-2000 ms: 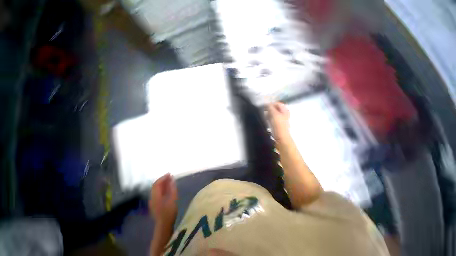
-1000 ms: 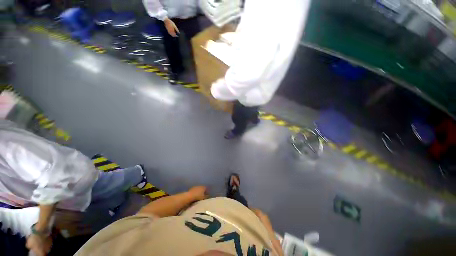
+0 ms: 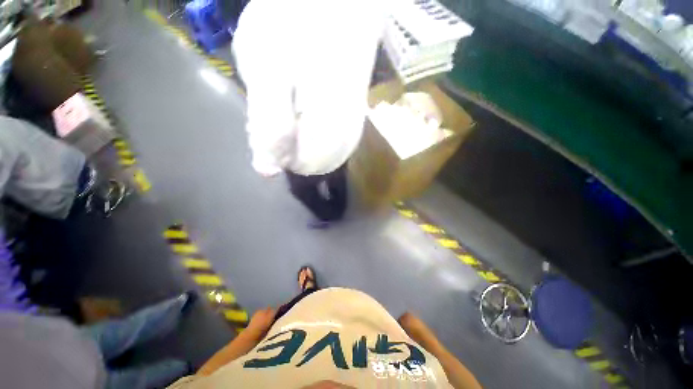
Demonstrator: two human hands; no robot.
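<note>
My left hand (image 3: pixel 261 319) is low at the left side of my tan shirt, small and blurred, its fingers unclear. My right hand (image 3: pixel 411 324) is low at the right side, partly hidden by the shirt. No item shows in either hand. Ahead, a brown open cardboard box (image 3: pixel 414 166) holds white wrap or bags. Behind it is a stack of white trays (image 3: pixel 422 38) with rows of dark pieces on top; what bears it is unclear.
A person in a white coat (image 3: pixel 311 91) stands ahead, beside the box. A round blue stool (image 3: pixel 561 311) is at right. A long green bench (image 3: pixel 577 137) runs along the right. Seated people and a pink-topped white stack (image 3: pixel 82 125) are at left. Yellow-black tape (image 3: pixel 205 277) marks the floor.
The white trays near my hands two seconds ago are gone from view. The view has turned to the aisle. Since one second ago, the white-coated person appears nearer the centre and the box shows more fully.
</note>
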